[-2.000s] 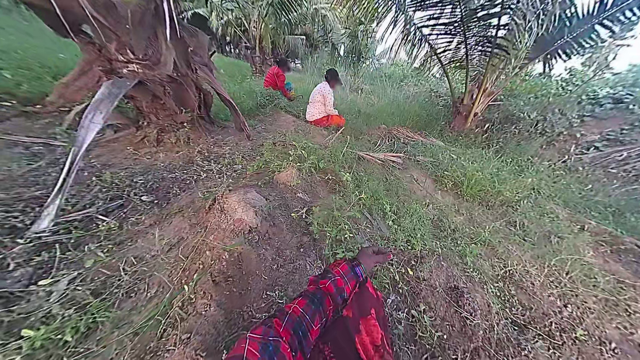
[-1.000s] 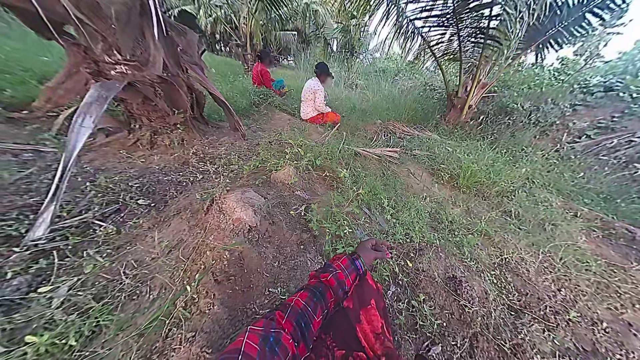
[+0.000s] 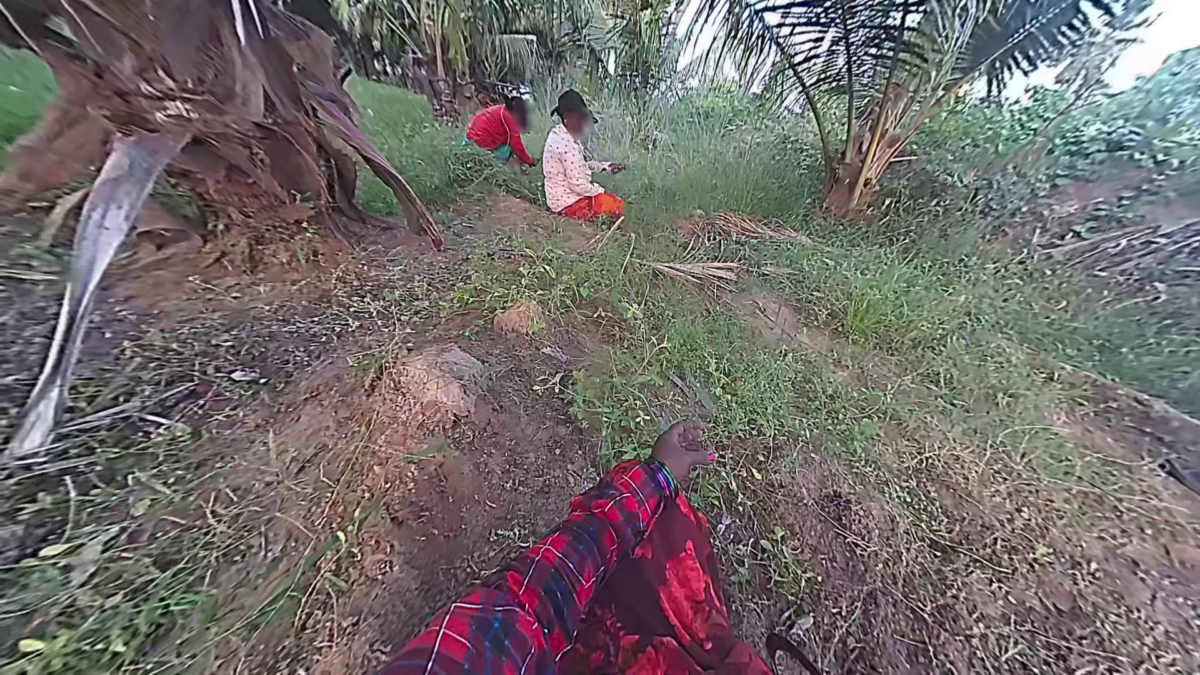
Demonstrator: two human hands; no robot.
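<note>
My left hand [image 3: 683,450] extends from a red and blue plaid sleeve, with bangles at the wrist. It is above the knee end of a dark red floral garment [image 3: 689,591], its fingers curled; whether anything is in them cannot be made out. Green weeds [image 3: 628,403] grow just beyond it, and a thin grey object [image 3: 694,394] of unclear kind lies among them. My right hand is out of view. At the bottom edge, a dark curved object [image 3: 790,649] shows in part.
A palm trunk [image 3: 234,122] with a dry frond stalk [image 3: 98,253] stands at left. Earth lumps [image 3: 436,380] rise ahead. Beyond are a person in a light patterned shirt [image 3: 565,169] and a person in red [image 3: 492,128], both low to the ground. Dry fronds [image 3: 703,272] lie before a small palm [image 3: 848,183].
The person in red has bent forward. The person in the light shirt now has a forearm held out in front. My left hand's fingers look more curled than a second ago.
</note>
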